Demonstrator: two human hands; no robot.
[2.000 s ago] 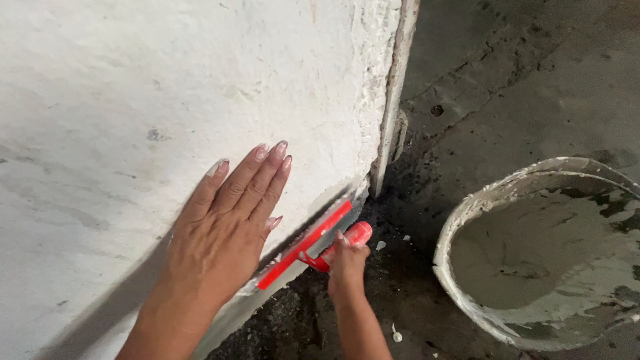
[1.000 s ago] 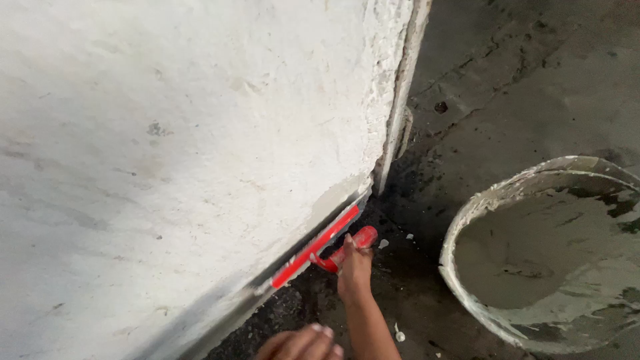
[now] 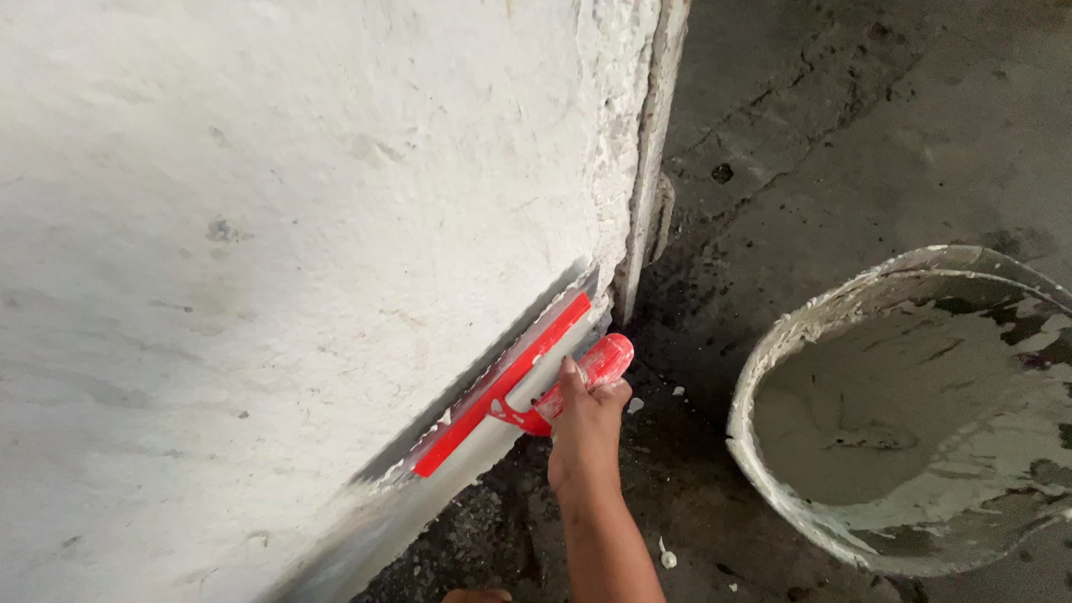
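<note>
My right hand point(image 3: 590, 423) is closed round the red handle of a wide plastering trowel point(image 3: 502, 385). Its blade lies slantwise against the lower edge of a white plastered wall point(image 3: 335, 209), near the wall's rough corner. A ragged line of pale wet plaster runs along the blade's upper edge. Of my left hand point(image 3: 477, 596), only a small part shows at the bottom edge of the view, so its fingers cannot be made out.
A plaster-crusted bucket point(image 3: 741, 410) holding grey-white plaster stands on the dark concrete floor point(image 3: 837, 142) at the right. A narrow upright strip point(image 3: 657, 126) edges the wall corner. Plaster drops point(image 3: 667, 557) dot the floor.
My left hand, flat on the wall two seconds ago, has left it and dropped to the bottom edge. My right hand keeps the trowel at the wall's foot, its blade now farther up the wall.
</note>
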